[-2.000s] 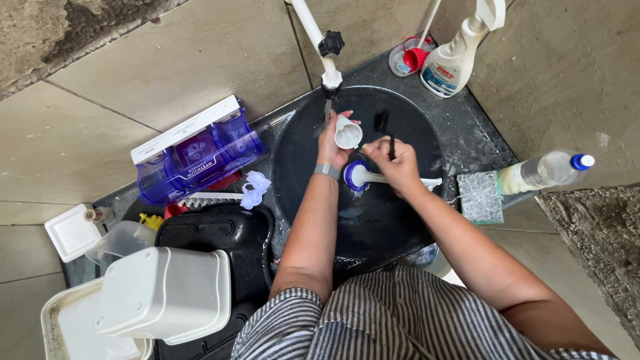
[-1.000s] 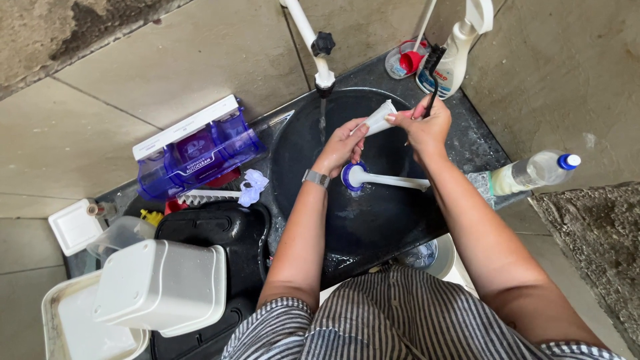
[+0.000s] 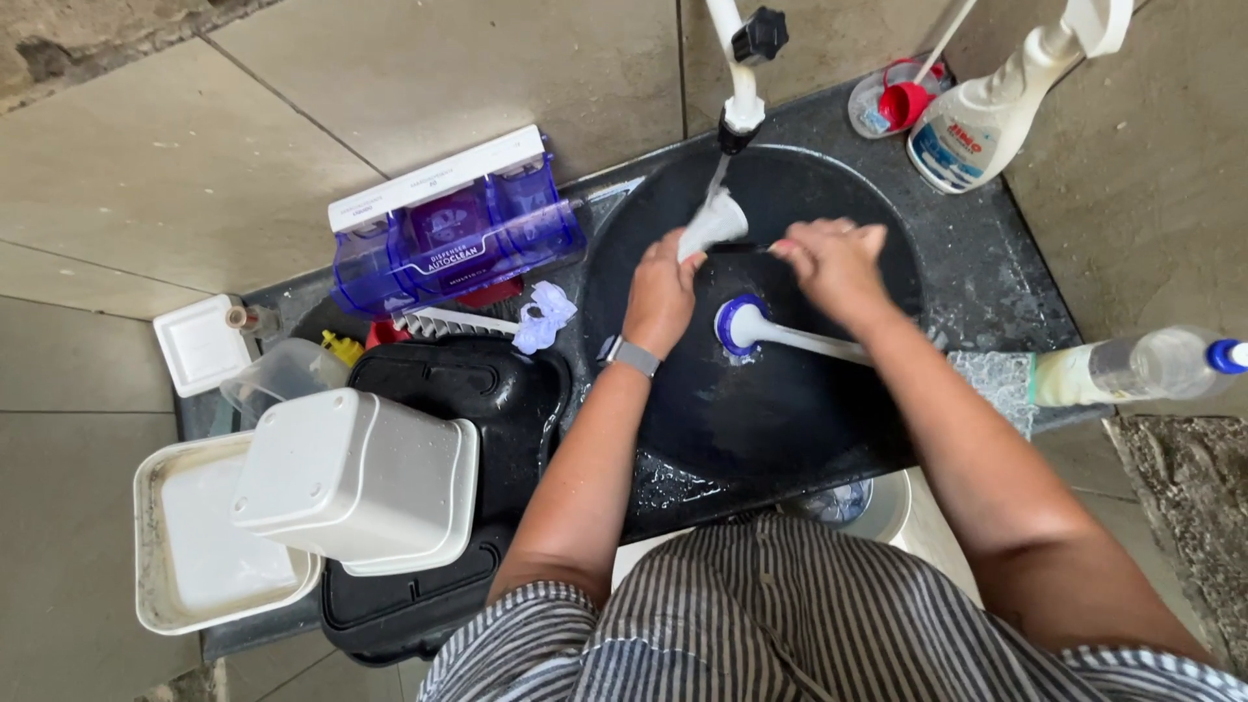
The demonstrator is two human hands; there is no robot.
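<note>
My left hand (image 3: 664, 292) holds a small white tapered cup (image 3: 715, 225) over the round dark sink basin (image 3: 780, 429), under a thin stream from the faucet (image 3: 743, 112). Level with the cup, my right hand (image 3: 837, 261) grips a slim black brush (image 3: 739, 248), whose head end is blurred against the cup's side. Below my hands a white-handled tool with a blue-rimmed round head (image 3: 743, 326) lies in the basin, its handle running under my right forearm.
A blue dispenser (image 3: 458, 234), white plastic tubs (image 3: 356, 478) and black trays (image 3: 478, 390) crowd the left. Standing back right are a spray bottle (image 3: 975, 127) and a clear cup with a red scoop (image 3: 903, 103). A sponge (image 3: 990, 380) and clear bottle (image 3: 1136, 366) lie right.
The white cup has come under the faucet's stream in my left hand. My right hand has moved down with the black brush, which stood raised toward the spray bottle a second ago.
</note>
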